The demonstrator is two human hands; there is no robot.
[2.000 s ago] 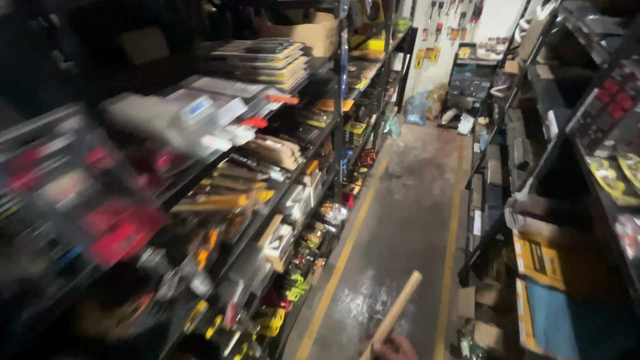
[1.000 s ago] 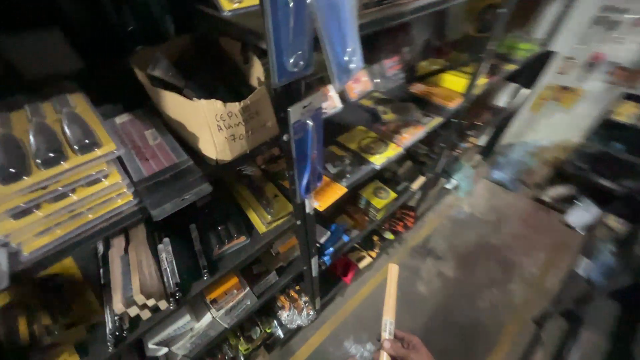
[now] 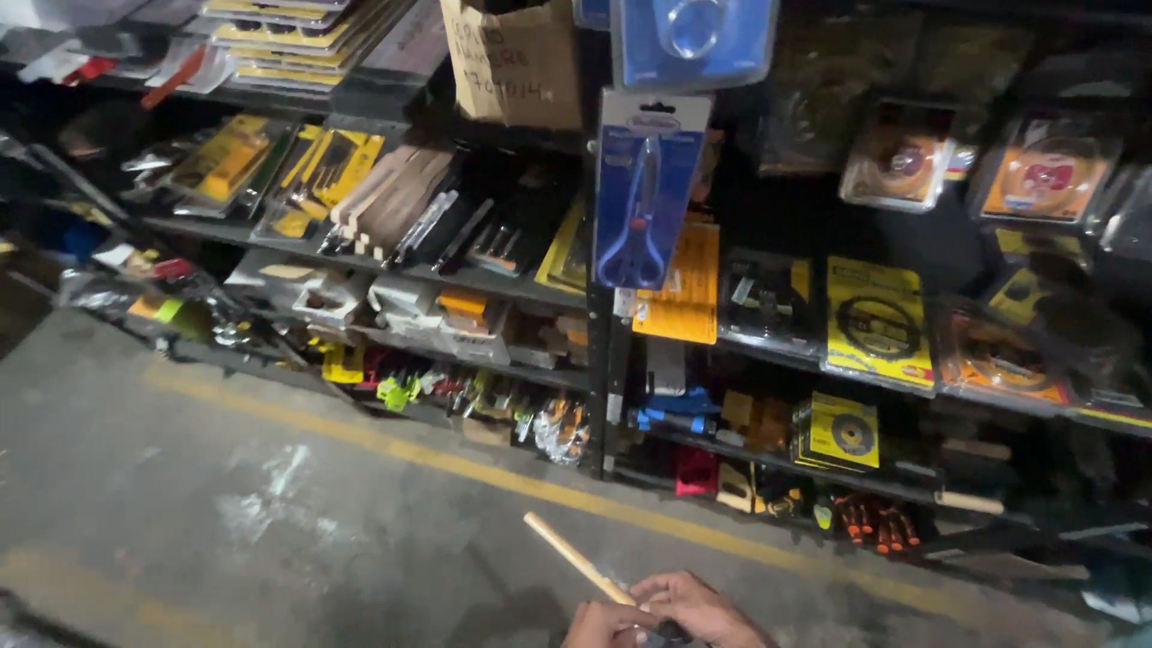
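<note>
At the bottom of the view, my left hand (image 3: 605, 625) and my right hand (image 3: 697, 610) are close together around the lower end of a wooden handle (image 3: 576, 555). The pale handle slants up and to the left above the concrete floor. A dark part of the held tool (image 3: 670, 630) shows between the hands; its shape is mostly hidden by the fingers and the frame edge. Both hands have bent fingers on the tool. The nearest shelf goods are well beyond them.
Black metal shelving (image 3: 596, 378) spans the view, holding blister-packed tools, discs and wooden handles. Packaged scissors (image 3: 641, 211) hang from an upright below a cardboard box (image 3: 517, 67). A yellow line (image 3: 504, 481) runs along the floor (image 3: 378, 531) before the shelves.
The view has swung strongly to face the shelves. One second ago only one hand showed on the wooden handle; now both hands are at it, and the handle leans left.
</note>
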